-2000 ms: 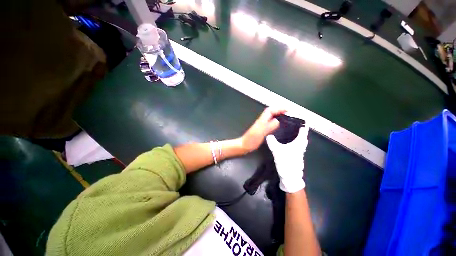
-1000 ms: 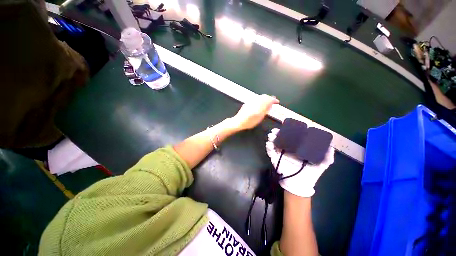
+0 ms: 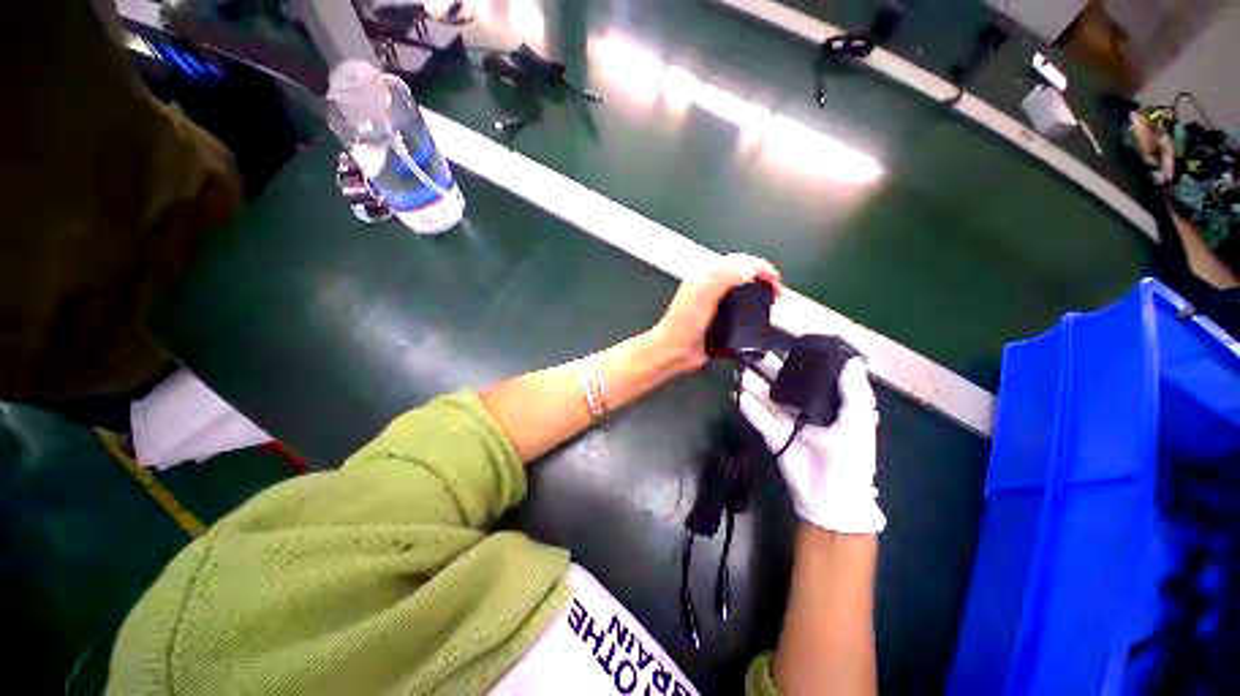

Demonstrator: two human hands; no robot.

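Observation:
My bare left hand (image 3: 702, 310), with a bracelet on the wrist, holds one black power adapter (image 3: 743, 321) by the pale rail. My right hand (image 3: 834, 456), in a white glove, holds a second black power adapter (image 3: 813, 378) just to its right. Metallic prongs show faintly between the two adapters. The bundled black cords (image 3: 718, 487) hang below the adapters toward me, with two loose plug ends lowest. The fingers behind the adapters are partly hidden.
A blue bin (image 3: 1074, 476) stands at right, with dark items inside. A water bottle (image 3: 397, 152) stands at left by the rail (image 3: 571, 201). Beyond it, the green conveyor (image 3: 680, 163) carries corded black parts. Another person's dark sleeve (image 3: 109, 204) is at far left.
A second ago both adapters lay flat side by side on my right glove and my left hand was empty. Now my left hand has one adapter, and both are turned and slightly apart.

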